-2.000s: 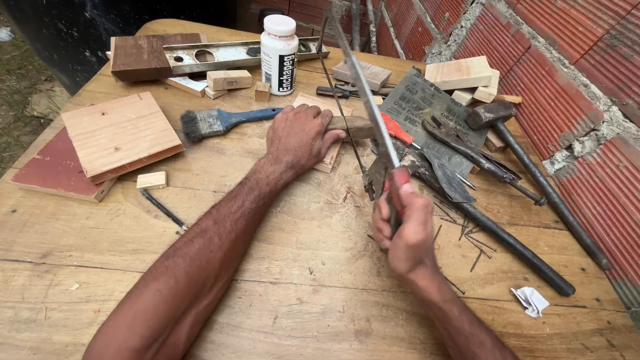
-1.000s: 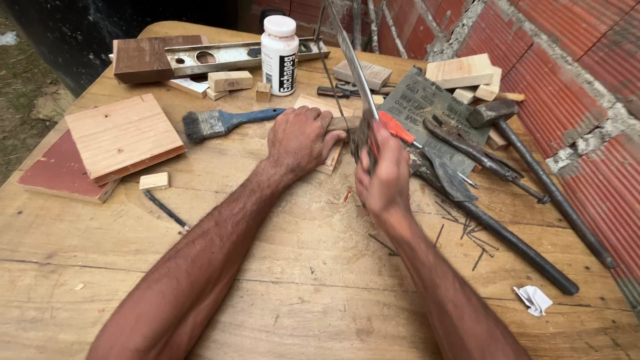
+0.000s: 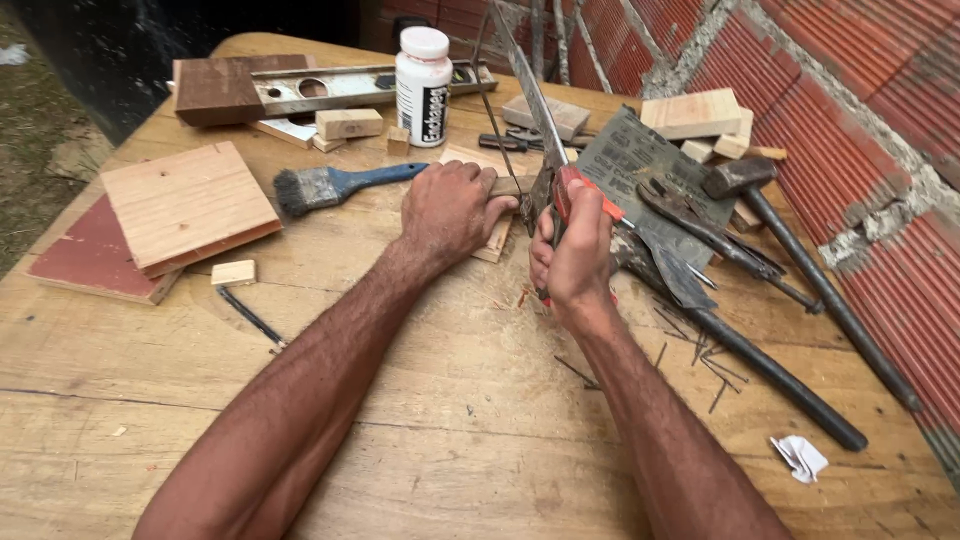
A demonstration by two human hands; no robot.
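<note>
My left hand (image 3: 450,210) presses down on a small wooden stick (image 3: 511,186), which lies across a flat piece of light wood (image 3: 491,244) on the table. My right hand (image 3: 576,255) is closed around the red handle of a hacksaw (image 3: 529,79). The saw's frame points up and away, and its thin blade crosses the stick just right of my left thumb. Whether the teeth are in the wood cannot be told. Sawdust (image 3: 487,289) lies below the hands. A paintbrush (image 3: 319,187) with a blue handle is left of my left hand.
Square wooden boards (image 3: 191,202) lie at left. Behind stand a glue bottle (image 3: 424,86), a metal level (image 3: 330,86) and wood blocks (image 3: 349,122). At right are sandpaper (image 3: 637,150), pincers (image 3: 712,229), a hammer (image 3: 817,262), another long tool handle (image 3: 780,382) and loose nails (image 3: 705,352), beside a brick wall (image 3: 862,97).
My right hand with the hacksaw has shifted back and forth: forward one second ago, nearer me again now. My left hand has stayed on the stick.
</note>
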